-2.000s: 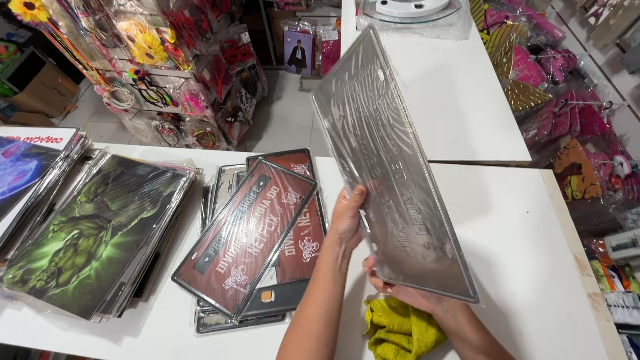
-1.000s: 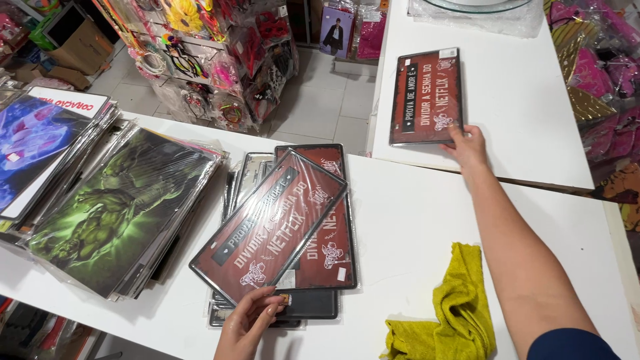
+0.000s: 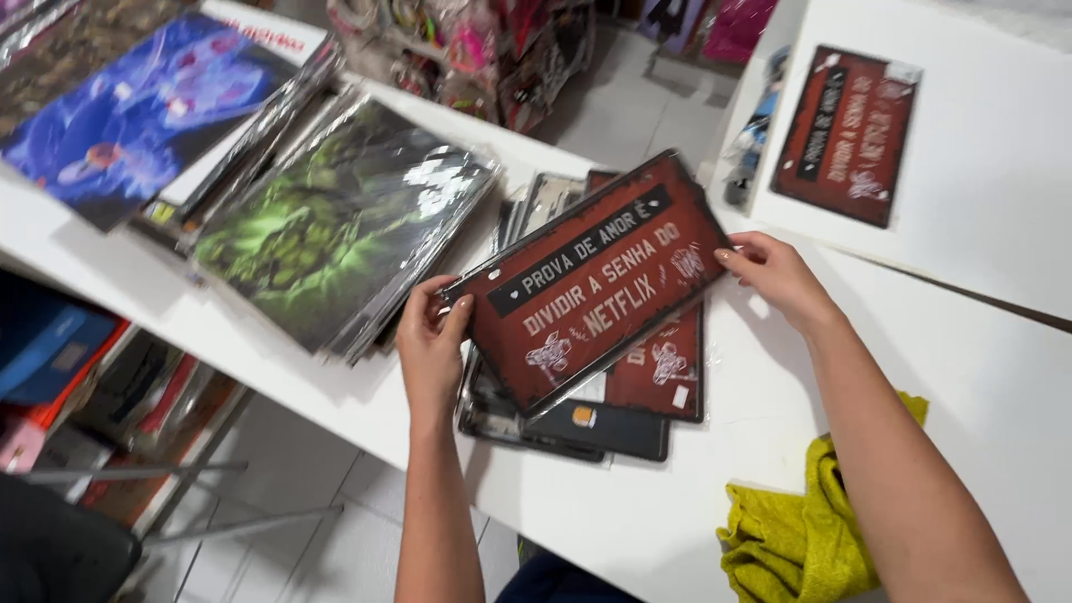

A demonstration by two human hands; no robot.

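Between my two hands a red rectangular decorative sign in clear wrap (image 3: 595,285) is held tilted above a pile of similar signs (image 3: 662,368). My left hand (image 3: 435,335) pinches its lower left end, thumb on the face. At the upper right end, my right hand (image 3: 766,272) grips the edge between thumb and fingers. A matching red sign (image 3: 847,136) lies flat on the white table at the upper right. Below my right forearm a yellow-green cloth (image 3: 796,528) is crumpled on the near white table.
Left of the signs stands a stack of wrapped pictures with a green figure on top (image 3: 335,226), beside another stack with a blue picture (image 3: 159,109). Packaged goods (image 3: 469,50) hang behind the table (image 3: 435,402). A dark seat (image 3: 59,536) is at the lower left.
My right hand has left the sign on the far table and moved to the top sign of the pile, now held in both hands. Two seconds ago both hands held up a sign, its metallic back showing.
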